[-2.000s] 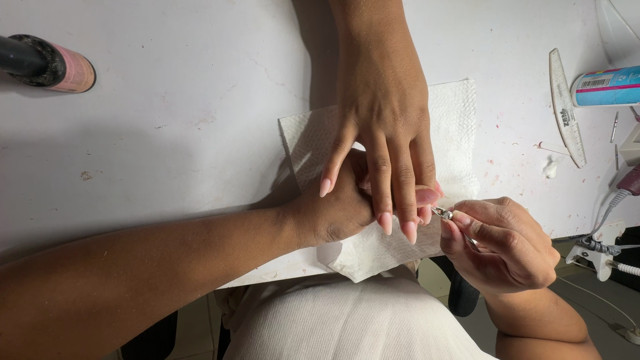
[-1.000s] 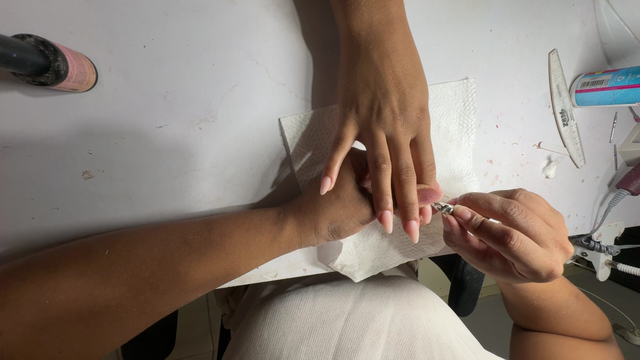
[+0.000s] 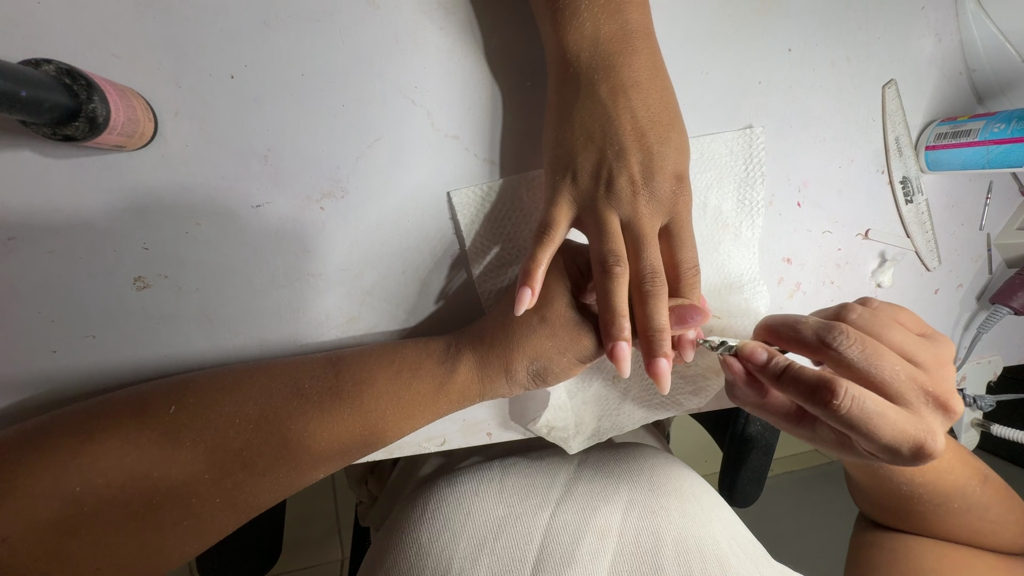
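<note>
Another person's hand reaches in from the top, palm down, fingers spread, with long pale pink nails. Beneath it lies my left hand, partly hidden, its thumb on that hand's index finger beside the nail. My right hand pinches a small metal cuticle nipper, its tip at the side of that fingernail. Whether the jaws are apart cannot be told. A white textured paper towel lies under the hands.
A bottle with a black cap and pink label stands at the upper left of the white table. At the right are a curved nail file, a thin stick, a cotton piece, a blue and white container and a corded maroon tool.
My right hand has turned slightly, and the metal tool stays at the fingertip. The other person's hand and my left hand have hardly moved.
</note>
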